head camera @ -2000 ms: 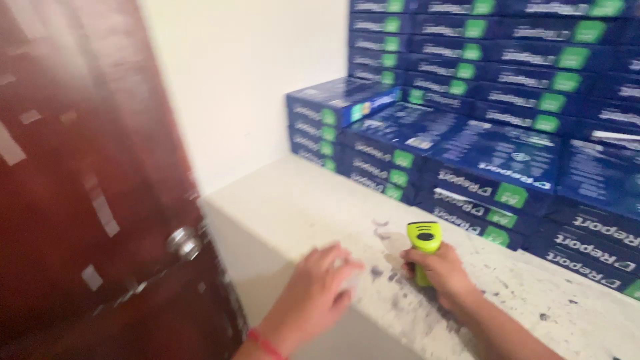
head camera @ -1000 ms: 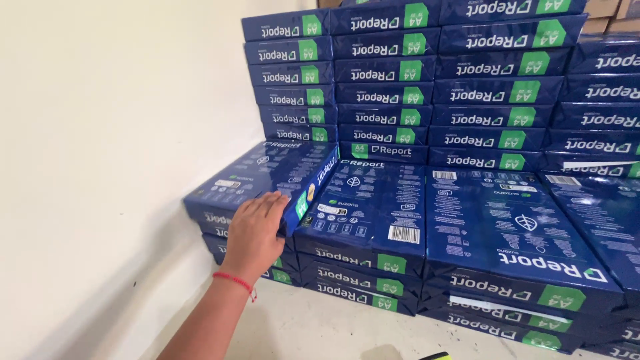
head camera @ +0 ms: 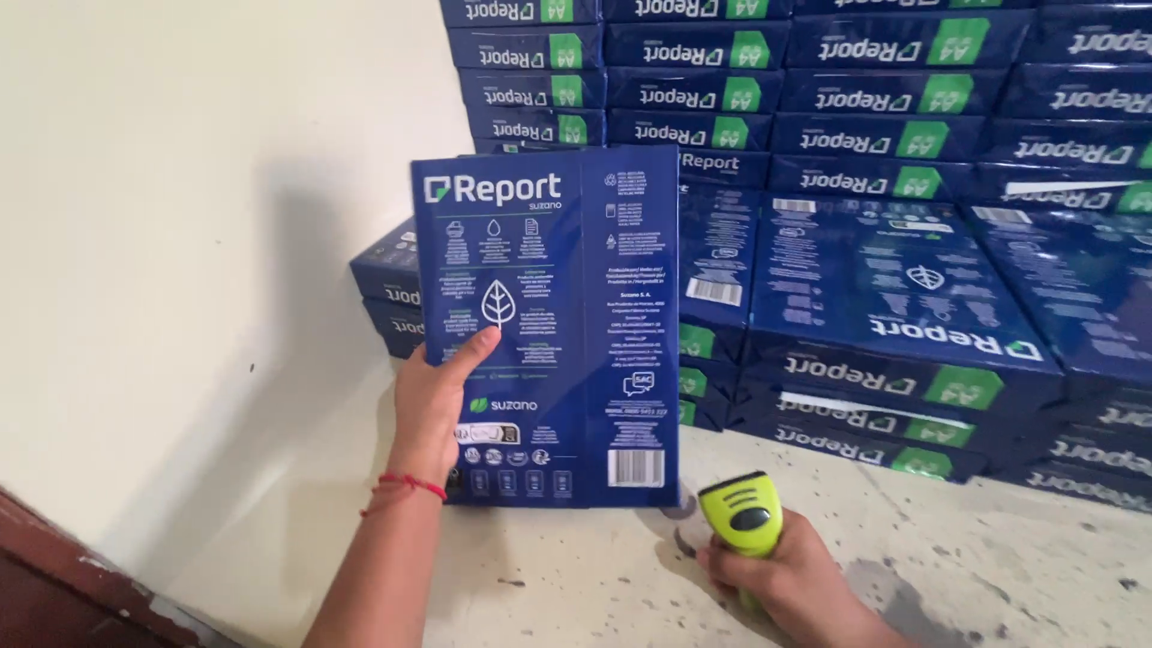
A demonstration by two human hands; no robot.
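Observation:
A blue Report paper ream stands upright with its printed back face toward me. My left hand grips it by its left side, the thumb across the face and the other fingers hidden behind it. A red cord circles the left wrist. To the right of the ream's lower corner, my right hand is closed around a yellow-green handheld barcode scanner, whose black-edged head points up and toward the ream. The ream's barcode shows at its lower right.
Behind stand tall stacks of blue paper reams, with lower stacks before them. One ream has a torn white strip below it. A stained pale surface lies underneath, a pale wall on the left, and a dark red door edge at lower left.
My left hand has lifted the ream from the low left stack, where it was gripping it one second ago, and holds it upright. The scanner, mostly out of frame then, is back in view.

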